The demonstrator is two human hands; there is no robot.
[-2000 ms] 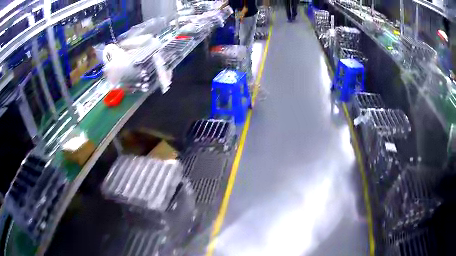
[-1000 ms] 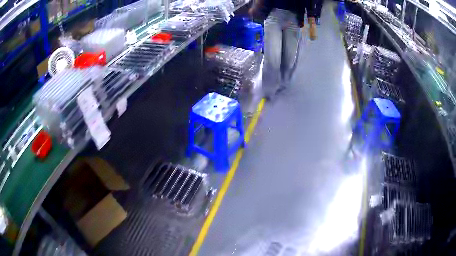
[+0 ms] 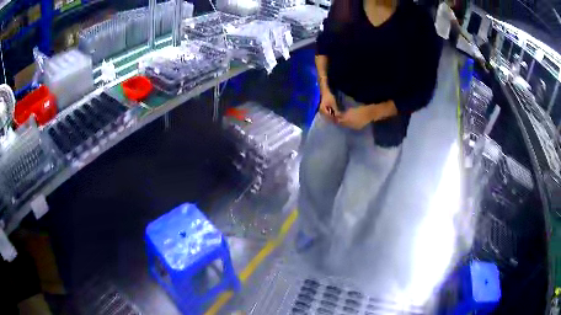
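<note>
Neither of my hands is in the picture. Nearest in front of me, a clear ridged tray with rows of dark parts shows at the bottom edge, cut off by it. What holds or supports the tray is hidden. A blue plastic stool stands on the floor to the left of the tray, beside the yellow line.
A person stands in the aisle ahead, hands together at the waist. The left bench holds a tray of black parts, a red bowl and a red bin. Stacked trays stand below. Another blue stool is at lower right.
The view has moved forward along the aisle. The person and the left stool are much nearer. The ridged tray at the bottom edge shows more clearly.
</note>
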